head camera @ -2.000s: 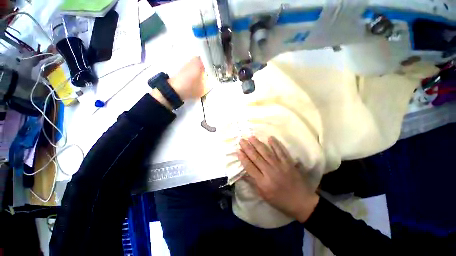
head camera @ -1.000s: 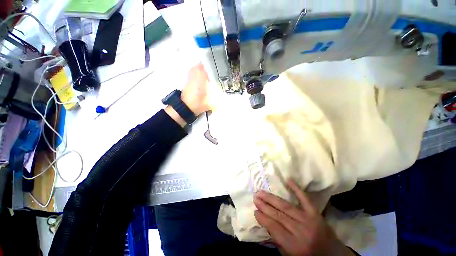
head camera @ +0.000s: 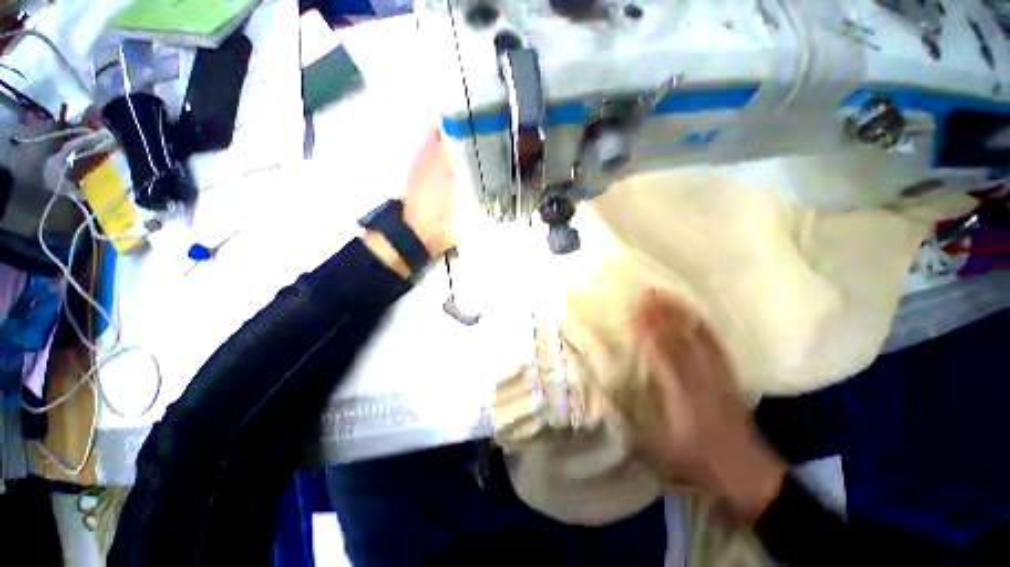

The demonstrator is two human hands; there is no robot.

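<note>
The cream garment piece (head camera: 764, 288) lies under the sewing machine head (head camera: 665, 133) and hangs over the table's front edge. Its puckered gathered edge (head camera: 559, 382) runs down from the needle area (head camera: 504, 205), which is washed out by glare. My left hand (head camera: 434, 199) is left of the needle, its fingers partly hidden behind the machine head; its grip cannot be made out. My right hand (head camera: 698, 388) is blurred and lies over the cloth right of the gathers; whether its fingers pinch cloth is unclear.
A small dark curved item (head camera: 461, 313) on a thin line lies left of the cloth. At the left are a black phone (head camera: 215, 91), a green notebook (head camera: 183, 16), a black spool-shaped object (head camera: 146, 144), a yellow item (head camera: 109, 199) and a white cable (head camera: 83, 299). A ruler strip (head camera: 371, 412) runs along the table front.
My right hand has moved up and right over the cloth, exposing more of the gathered edge. My left hand stays beside the needle area. The camera view has shifted slightly.
</note>
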